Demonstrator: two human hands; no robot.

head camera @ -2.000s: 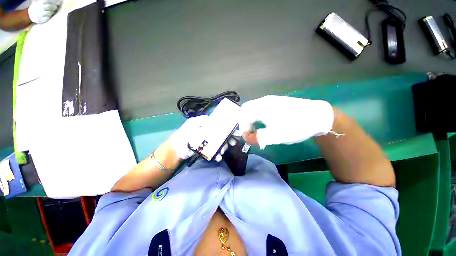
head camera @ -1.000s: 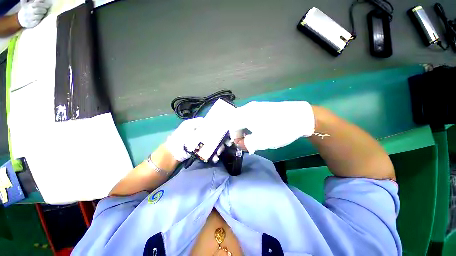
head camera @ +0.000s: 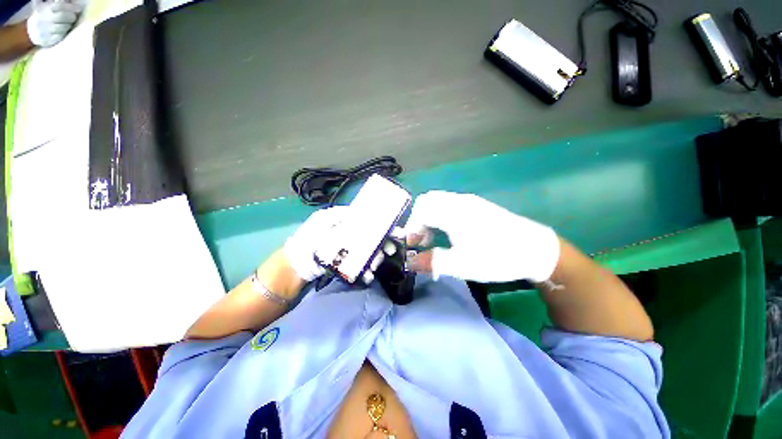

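Note:
A silver-white adapter inner unit (head camera: 372, 225) is held tilted in front of the light-blue uniform. My left hand (head camera: 319, 243), in a white glove, grips it from the left and below. A small black part (head camera: 396, 279), perhaps a case piece or the cable's end, hangs under the unit's right side. My right hand (head camera: 480, 238), gloved with bare fingertips showing, has its thumb and fingertips at this black part. A coiled black cable (head camera: 345, 179) lies on the belt's front edge just behind the unit.
The dark grey belt (head camera: 326, 86) carries another silver unit (head camera: 533, 60), a black case (head camera: 631, 64) and a narrower silver unit (head camera: 713, 48) with cord. White paper (head camera: 137, 274) and black plastic (head camera: 127, 111) lie left. Black shells (head camera: 742, 170) and a green bin (head camera: 686, 300) stand right. Another person's gloved hand (head camera: 53, 23) shows top left.
The units and case on the belt have shifted left in view. My right hand has drawn slightly down and back, showing more of the silver unit. My left hand keeps its hold.

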